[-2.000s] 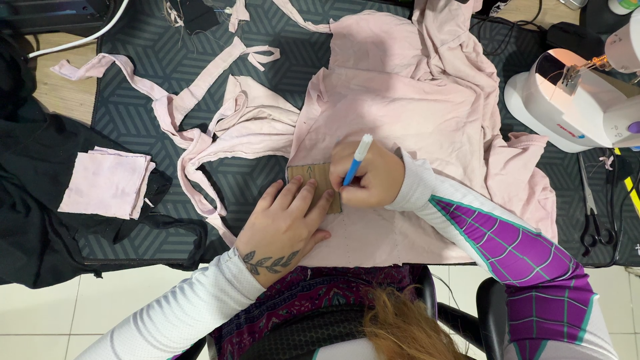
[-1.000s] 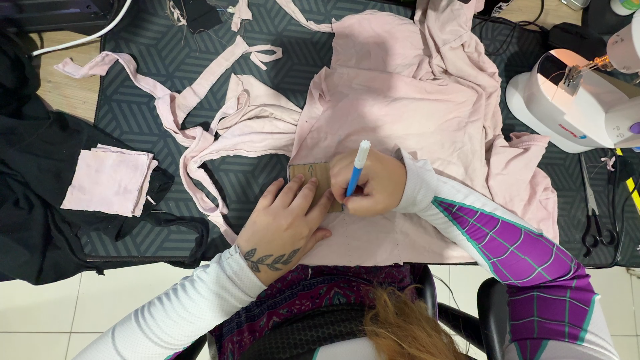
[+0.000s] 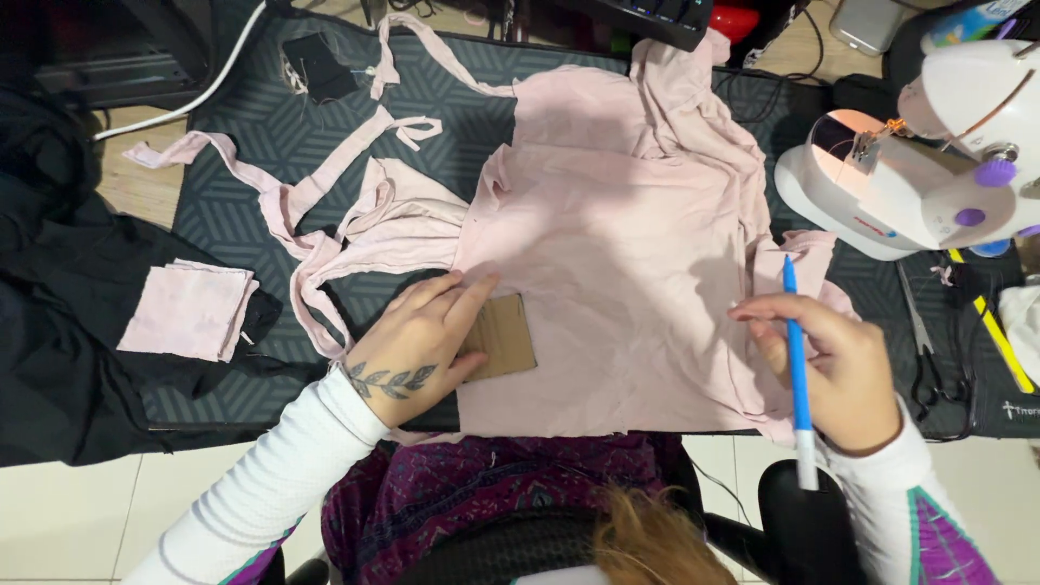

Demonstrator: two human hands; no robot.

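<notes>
A large piece of pale pink fabric [image 3: 617, 244] lies spread over the dark patterned mat. On its lower left part rests a brown cardboard square [image 3: 510, 337]. My left hand [image 3: 422, 349] lies flat over the left side of that square and the fabric edge, its fingers pointing up. To the right, above the fabric's right edge, my right hand [image 3: 837, 366] holds a blue marker [image 3: 796, 366] with a white end, upright between thumb and fingers. The marker is away from the cardboard.
A stack of pink fabric squares [image 3: 188, 313] sits on black cloth [image 3: 49, 325] at the left. Pink strips [image 3: 236, 162] trail across the mat [image 3: 455, 81]. At the right are a white sewing machine [image 3: 910, 171] and scissors [image 3: 922, 349]. A black keyboard [image 3: 650, 20] borders the top.
My right hand has moved right with the marker, away from the cardboard where it was earlier. More of the square now shows. My left hand has stayed about where it was.
</notes>
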